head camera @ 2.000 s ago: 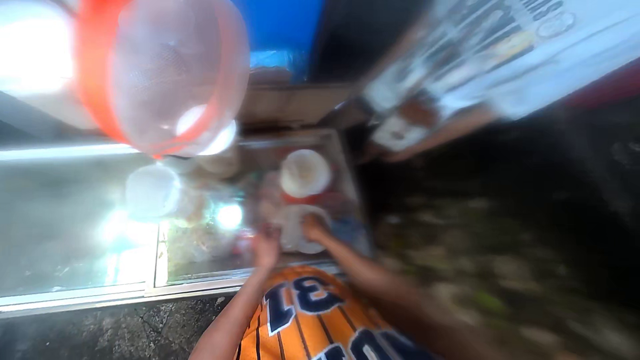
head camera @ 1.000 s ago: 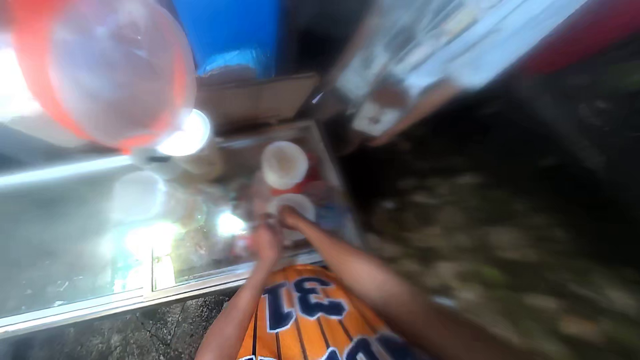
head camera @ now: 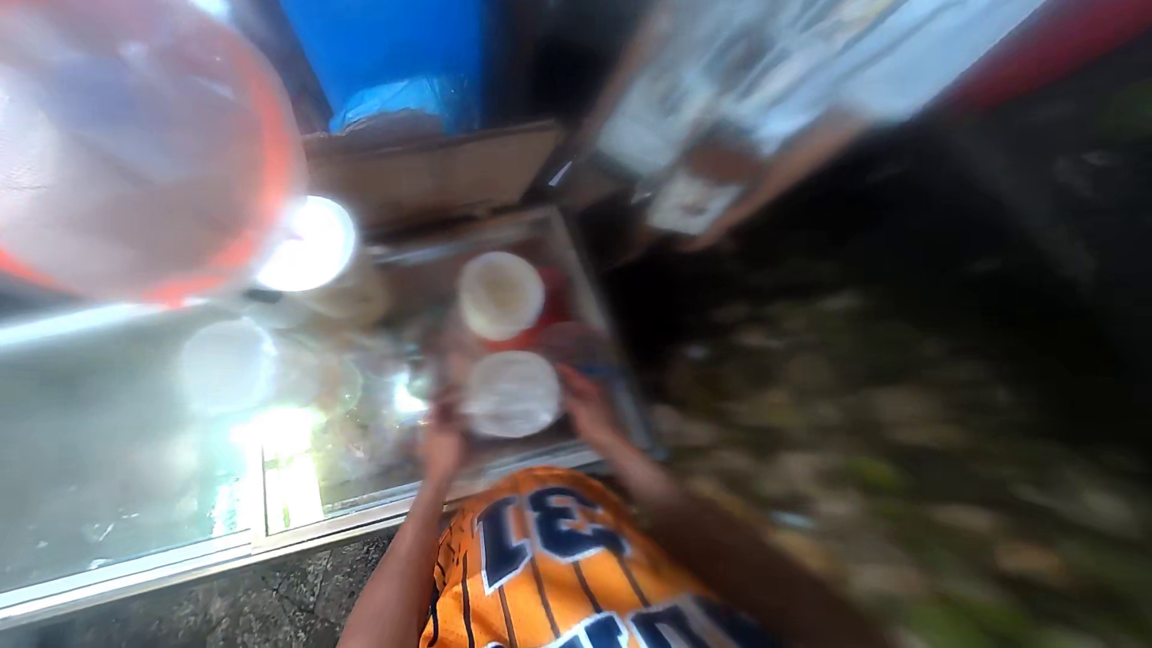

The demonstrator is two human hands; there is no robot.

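A round whitish container or lid [head camera: 514, 394] sits near the front edge of a glass-topped counter, between my two hands. My left hand [head camera: 445, 430] is at its left rim and my right hand [head camera: 587, 402] at its right rim; blur hides how the fingers lie. Just beyond it stands a round white tub [head camera: 501, 295] with cream-coloured contents or a cream lid. A red thing [head camera: 555, 301] lies beside and partly beneath the tub.
A large clear container with an orange-red rim [head camera: 148, 148] looms at upper left, near a bright round lamp [head camera: 308, 243]. The glass counter [head camera: 108, 450] extends left. Behind are a cardboard box [head camera: 441, 171] and a blue object [head camera: 387, 45]; rough ground [head camera: 855, 504] lies right.
My hands were together over the nearer whitish container; now they are apart, one on each side of it, and its top shows. The view has shifted somewhat.
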